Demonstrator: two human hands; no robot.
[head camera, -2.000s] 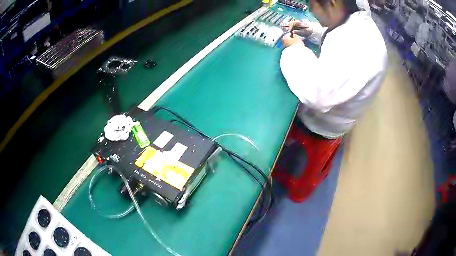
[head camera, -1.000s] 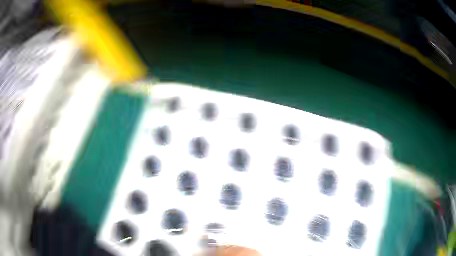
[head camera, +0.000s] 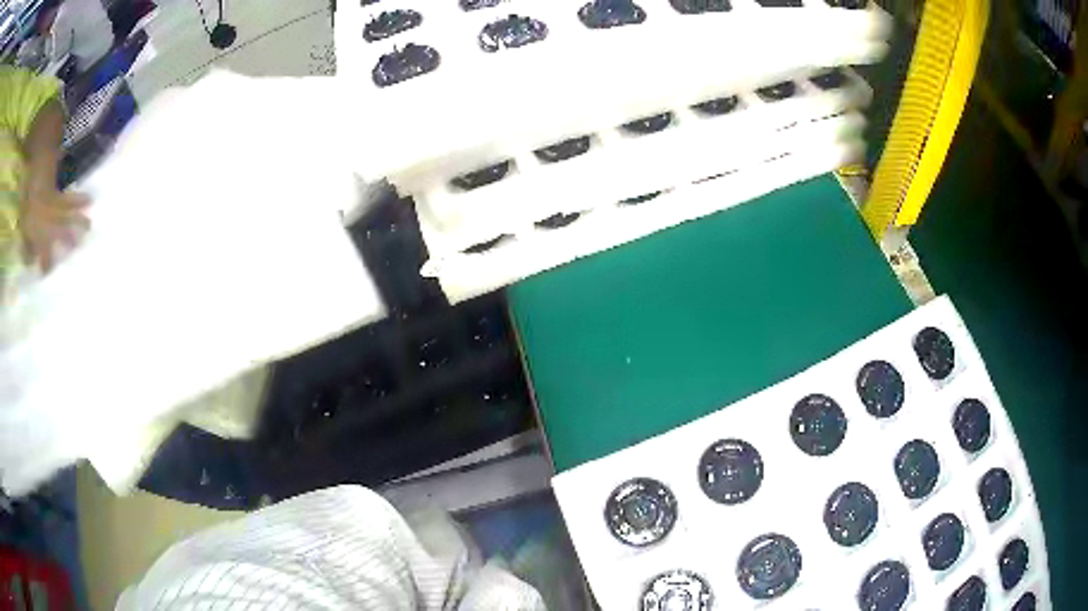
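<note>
A white foam tray (head camera: 782, 412) with rows of round black parts (head camera: 817, 425) lies on the green mat at the lower right. Two parts near its left edge look more silvery. Stacked foam trays (head camera: 668, 227) filled with the same discs stand at the top. A large plain white foam sheet (head camera: 227, 227) spreads across the left, blurred and tilted. White striped cloth, apparently my own clothing, shows at the bottom. Neither of my hands can be made out.
At the left edge a person in yellow has a hand (head camera: 54, 227) at the white sheet. A dark rack-like structure (head camera: 406, 394) is below the stacked trays. A yellow post (head camera: 925, 113) stands at the upper right beside the pale rail. The green bench mat (head camera: 704, 322) lies between stack and tray.
My view has swung from the black dispenser box, past the disc tray, to the left. The stack, white sheet and person in yellow now show. A fingertip seen at the bottom earlier is gone.
</note>
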